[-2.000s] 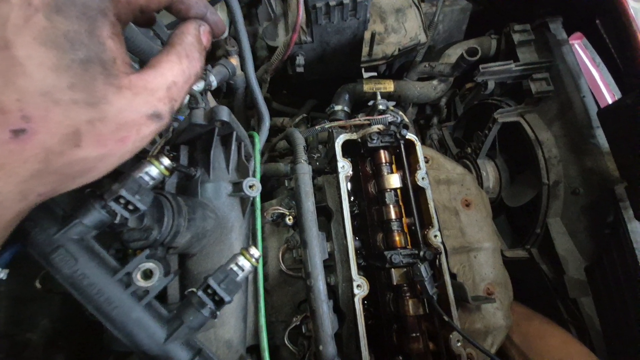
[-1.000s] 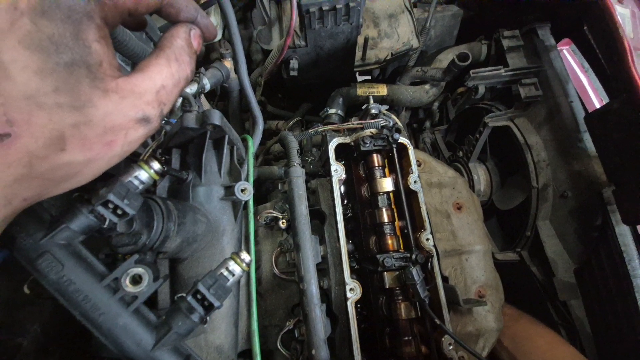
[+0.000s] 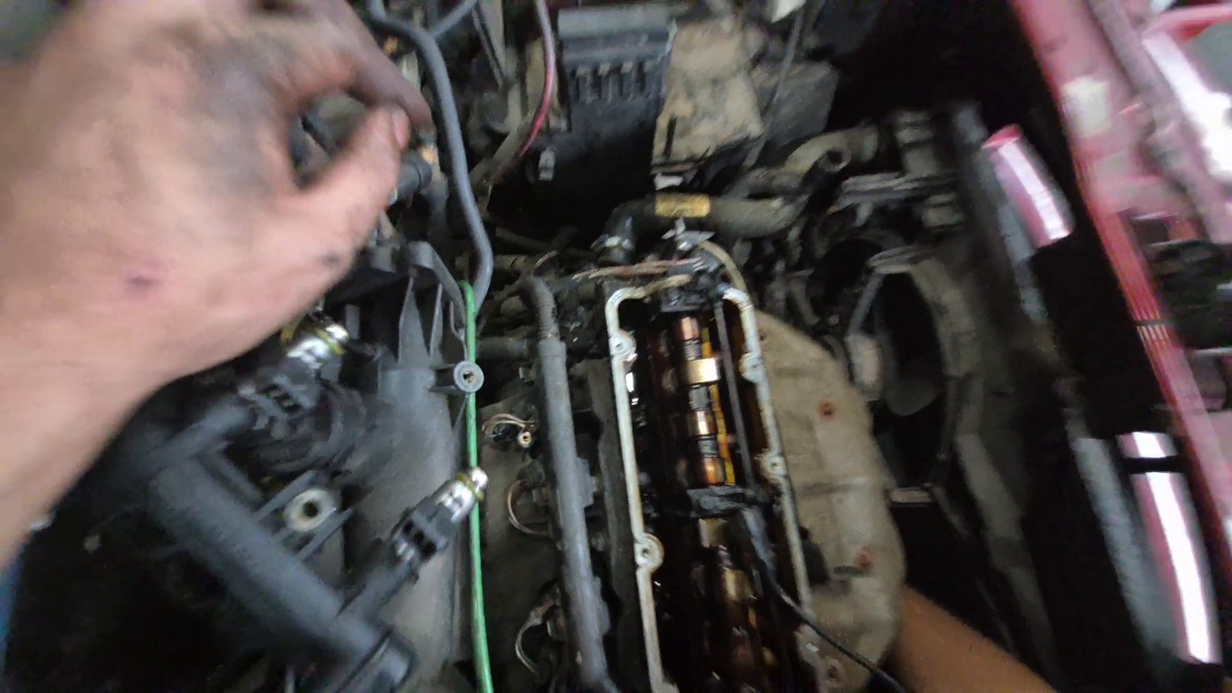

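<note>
My left hand (image 3: 212,183), smudged with dark grease, reaches in from the left over the engine, back of the hand up. Its thumb and a finger curl toward each other beside a grey hose (image 3: 452,144); whether they pinch anything cannot be seen. Below the hand lies a black fuel rail (image 3: 250,539) with injectors (image 3: 433,520). A forearm (image 3: 962,645) shows at the lower right, beside the rusty heat shield (image 3: 837,481); its hand is hidden. Between them is the uncovered cylinder head (image 3: 621,414) with an oily camshaft (image 3: 703,423).
A green wire (image 3: 474,539) and a black pipe (image 3: 563,481) run along the cylinder head's left side. A thin black cable (image 3: 828,635) crosses its lower right. The radiator fan (image 3: 910,375) stands to the right, near the red car body (image 3: 1107,192). A coolant hose (image 3: 751,214) crosses behind.
The view has shifted slightly. My left hand stays over the left side of the engine, its thumb and finger still curled near the grey hose. The forearm remains at the lower right.
</note>
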